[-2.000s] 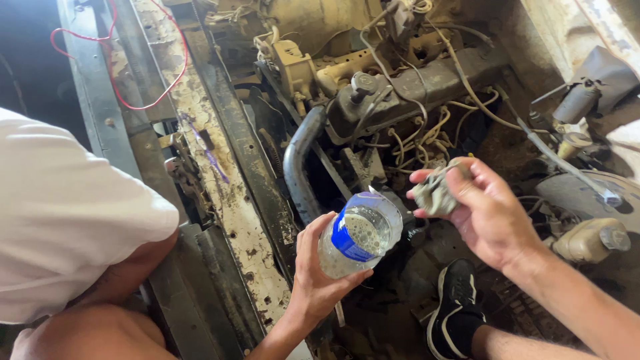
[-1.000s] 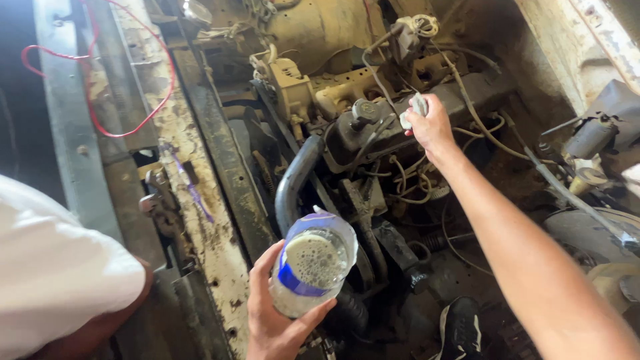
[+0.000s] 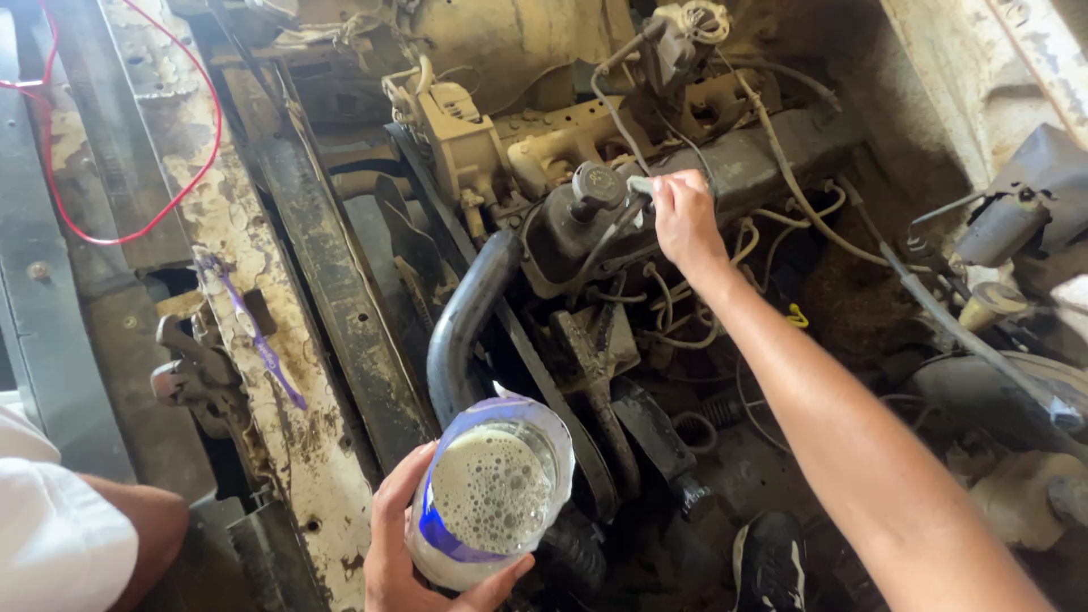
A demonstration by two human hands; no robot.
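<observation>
My left hand [image 3: 416, 544] grips a cut-off plastic bottle [image 3: 493, 489] with a blue label and foamy, cloudy liquid inside, at the bottom middle. Higher up, my right hand [image 3: 687, 217] pinches a greyish cloth [image 3: 639, 185], mostly hidden by the fingers, against or just over the dark valve cover [image 3: 739, 153] of an engine. The black oil filler cap [image 3: 597, 184] is just left of that hand. A thick black radiator hose [image 3: 467, 323] curves down behind the bottle.
A purple toothbrush [image 3: 259, 336] lies on the rusty, paint-flaked front crossmember [image 3: 319, 476]. A red wire [image 3: 208, 161] loops at upper left. A person in white [image 3: 59, 527] is at lower left. Loose cables cross the engine; a black shoe [image 3: 769, 561] stands below.
My right hand, with the cloth, has gone from beside the bottle to the top of the engine, then along the valve cover towards the filler cap. My left hand still holds the bottle.
</observation>
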